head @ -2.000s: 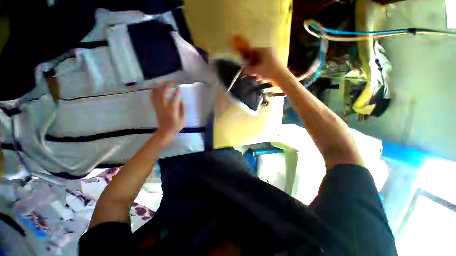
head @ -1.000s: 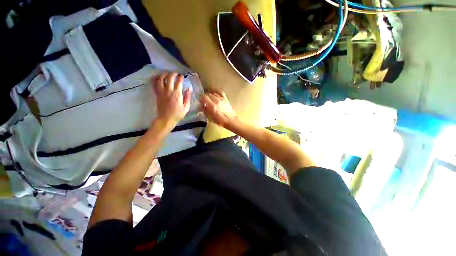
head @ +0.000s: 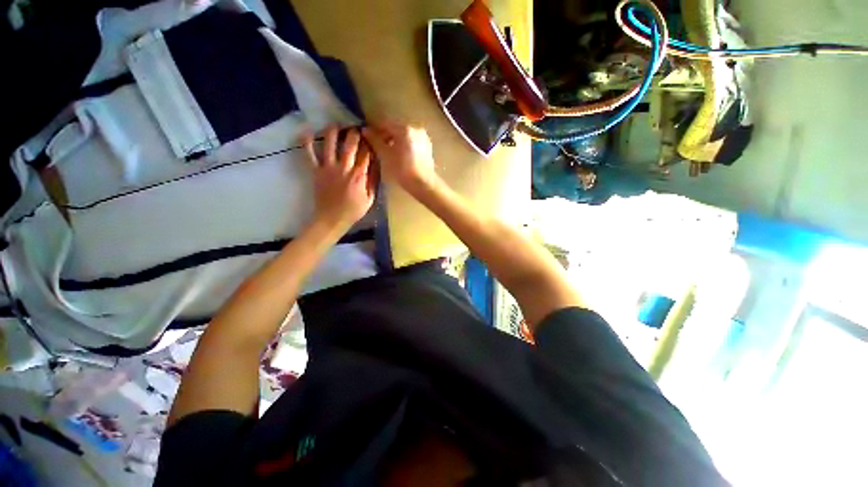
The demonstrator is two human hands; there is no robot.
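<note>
The garment [head: 190, 224] lies pale side up on the yellow ironing table [head: 404, 71], with dark seam strips along it. A dark pocket piece with a white band [head: 228, 81] lies on its upper part. My left hand [head: 345, 181] rests on the pale cloth near its right edge, fingers spread. My right hand [head: 402, 152] is at the dark hem edge beside my left hand, fingers curled and pinching the edge. The steam iron [head: 483, 81] with an orange-red handle rests on the table, touched by neither hand.
Blue and brown hoses [head: 609, 114] run from the iron to the right. A bright white heap [head: 638, 228] lies right of the table. Cloth scraps [head: 114, 409] cover the floor at lower left. A yellow and dark cloth bundle [head: 709, 119] hangs at the upper right.
My right hand has let go of the iron, which now rests on the table. It has moved to the garment's edge, then slightly up along it. My left hand has shifted right.
</note>
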